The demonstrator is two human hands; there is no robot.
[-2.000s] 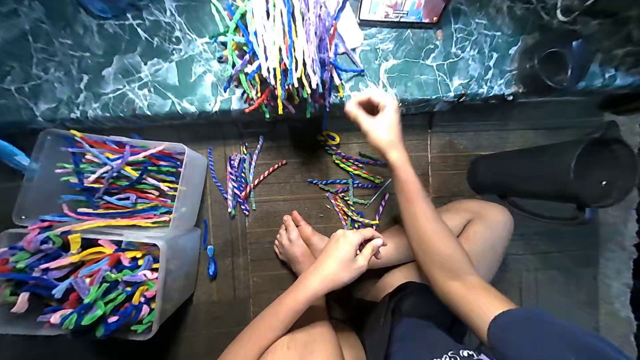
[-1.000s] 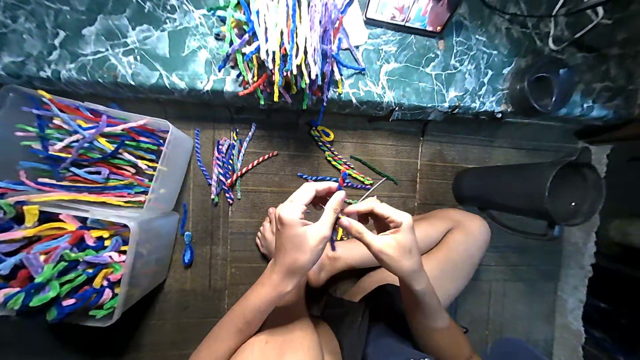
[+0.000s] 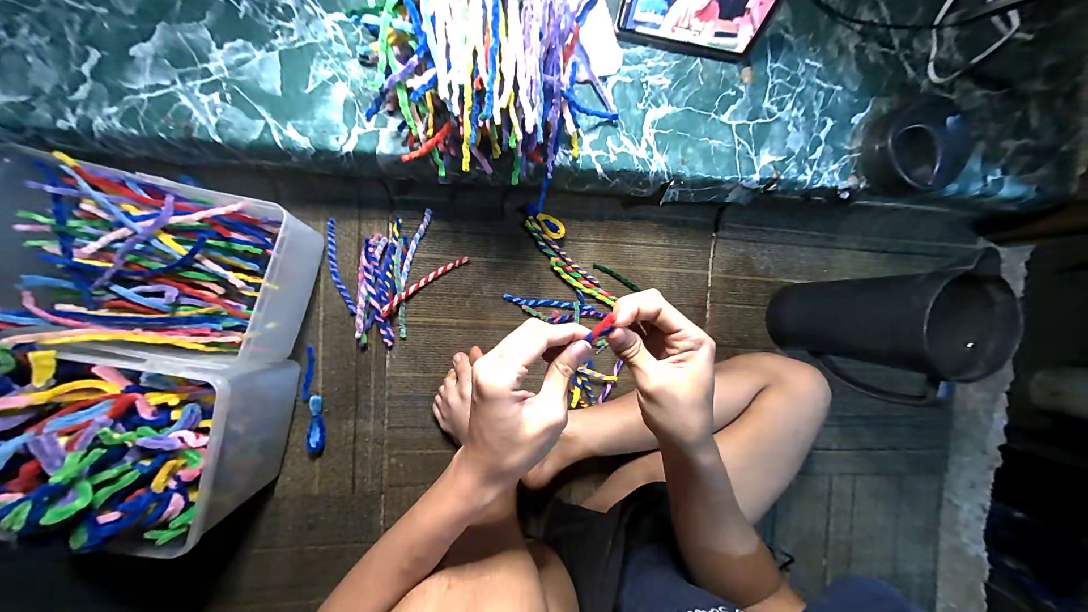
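Note:
My left hand and my right hand meet above my crossed legs. Between their fingertips they pinch a short red and blue pipe cleaner piece, the left at its blue end and the right near its red end. Just beyond lie twisted multicolored pipe cleaners with a yellow loop at one end, and others lie partly hidden under the hands. Left of these, a group of striped twisted pipe cleaners is spread on the floor, one of them red and white.
Two translucent plastic bins full of pipe cleaners stand at the left, a small blue piece beside them. A bunch of long pipe cleaners hangs over the green marbled ledge. A dark pitcher lies at the right; a framed picture is above.
Two seconds ago my hands were apart, the right one raised toward the ledge. They have come together over my legs, and a red and blue piece now shows between the fingertips.

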